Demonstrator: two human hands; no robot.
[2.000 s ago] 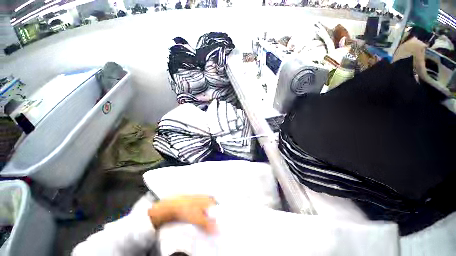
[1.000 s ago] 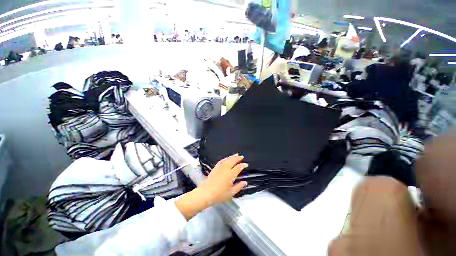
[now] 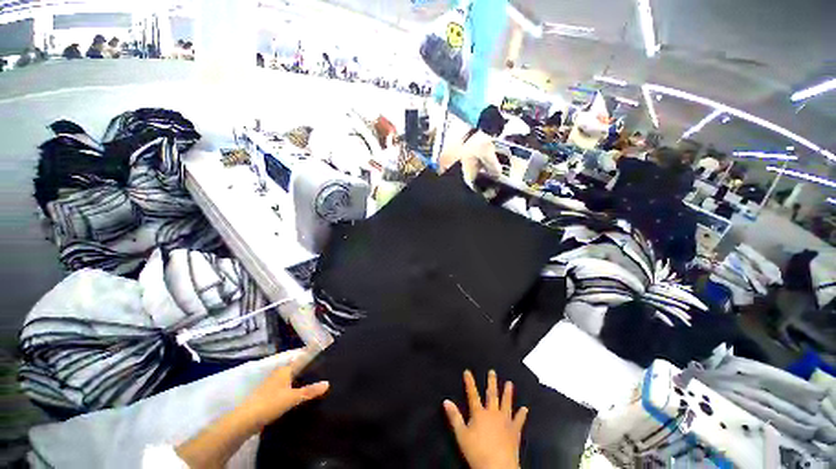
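Note:
A black fabric panel (image 3: 394,366) lies over the table edge and partly over the tall stack of black-topped panels (image 3: 431,238). My left hand (image 3: 286,394) is at the panel's left edge, thumb on the black cloth; its fingertips are partly hidden, so its grip is unclear. My right hand (image 3: 489,419) lies flat on the black panel with fingers spread, holding nothing. A short pale thread lies on the black cloth above my right hand. A pale folded pile (image 3: 165,417) is under my left forearm.
Tied bundles (image 3: 137,339) stand at the left. A sewing machine (image 3: 328,200) is behind the stack, another machine (image 3: 674,412) at lower right. More striped bundles (image 3: 614,266) lie at the right. A person (image 3: 478,156) sits farther back.
The view has turned right. A black panel now lies in front of the stack. My left hand has moved from the stack to the panel's left edge; my blurred right hand has come down flat on it.

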